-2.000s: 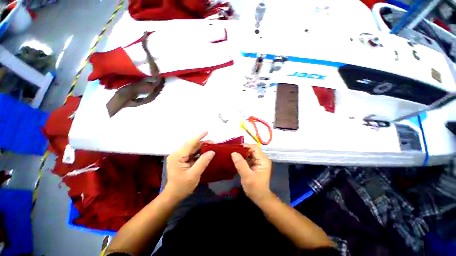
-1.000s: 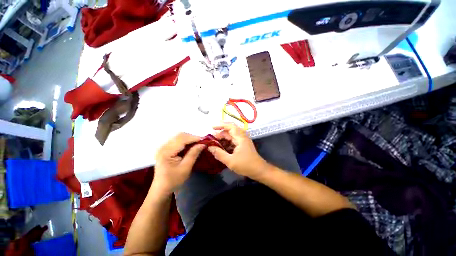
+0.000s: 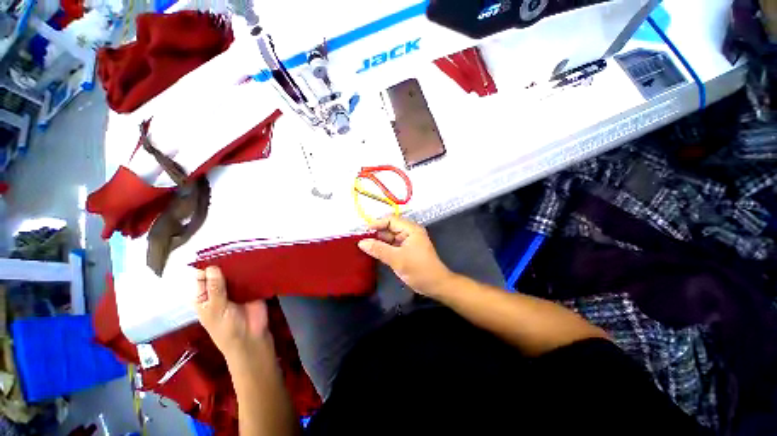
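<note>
A dark-red collar or band piece (image 3: 298,269) is stretched out flat between my hands at the table's front edge, with white-edged layers along its top. My left hand (image 3: 228,308) grips its left end. My right hand (image 3: 404,254) grips its upper right corner between thumb and fingers. Thread scissors (image 3: 382,191) with one red and one yellow handle loop lie on the table just beyond my right hand; their blades are not clearly seen.
A brown phone (image 3: 413,123) lies below the JACK machine head (image 3: 388,53). A red wedge (image 3: 469,70) lies right of it. A brown strip (image 3: 181,213) lies over red pieces (image 3: 128,203) at left. A red bundle (image 3: 162,58) is behind. Plaid garments (image 3: 656,341) are at right.
The red piece was bunched between both hands and is now spread out wide. My left hand has moved left, away from my right hand. The view has shifted.
</note>
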